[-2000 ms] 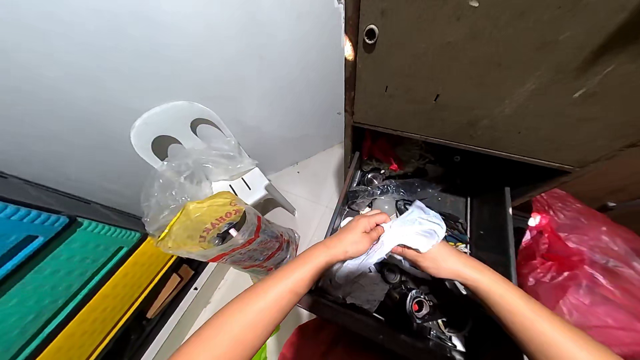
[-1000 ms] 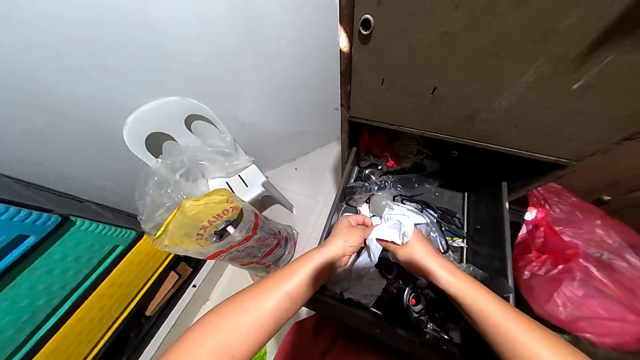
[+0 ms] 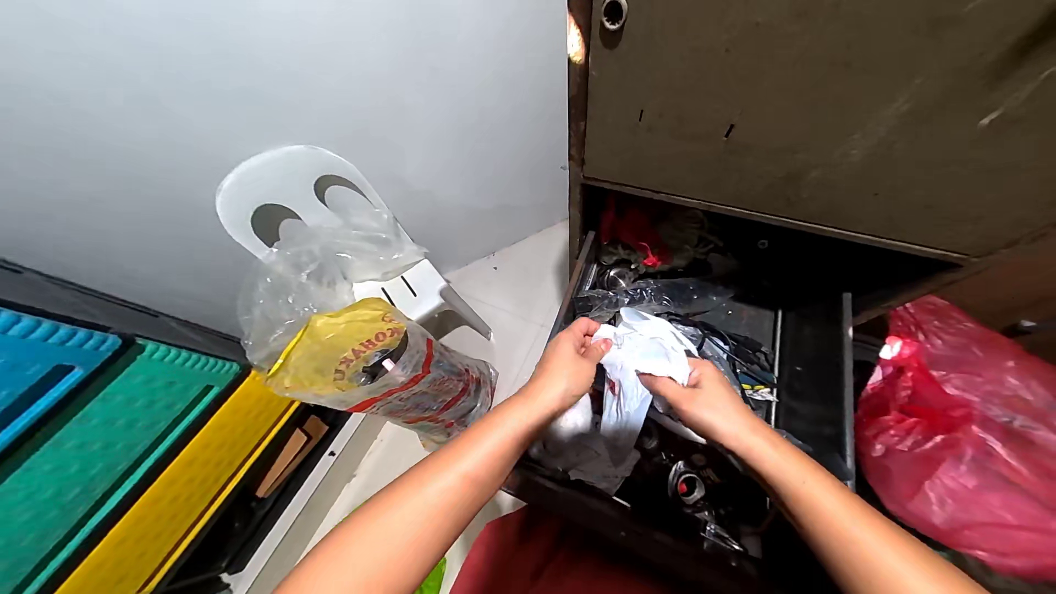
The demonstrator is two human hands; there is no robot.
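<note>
A crumpled white plastic bag (image 3: 648, 351) is held between both hands above an open dark drawer (image 3: 813, 396). My left hand (image 3: 569, 363) pinches its left edge with thumb and fingers. On its right side, my right hand (image 3: 701, 396) grips the lower part. Under and around the hands, the drawer holds black cables (image 3: 734, 342), clear plastic wrapping (image 3: 660, 294), a pale crumpled item (image 3: 598, 462) and a small metal part with a red centre (image 3: 686, 487). Red material (image 3: 635, 231) lies at the drawer's shaded back.
Left of the drawer, a clear and yellow plastic sack (image 3: 412, 371) with contents stands before a white plastic chair (image 3: 305, 190). A red plastic bag (image 3: 949, 437) bulges at the right. Blue, green and yellow drawer fronts (image 3: 124, 437) are at lower left; a dark cabinet (image 3: 808, 99) rises above.
The white bag was stretched out longer two seconds ago and is now bunched between the hands, with a part hanging down. Both hands have kept hold of it.
</note>
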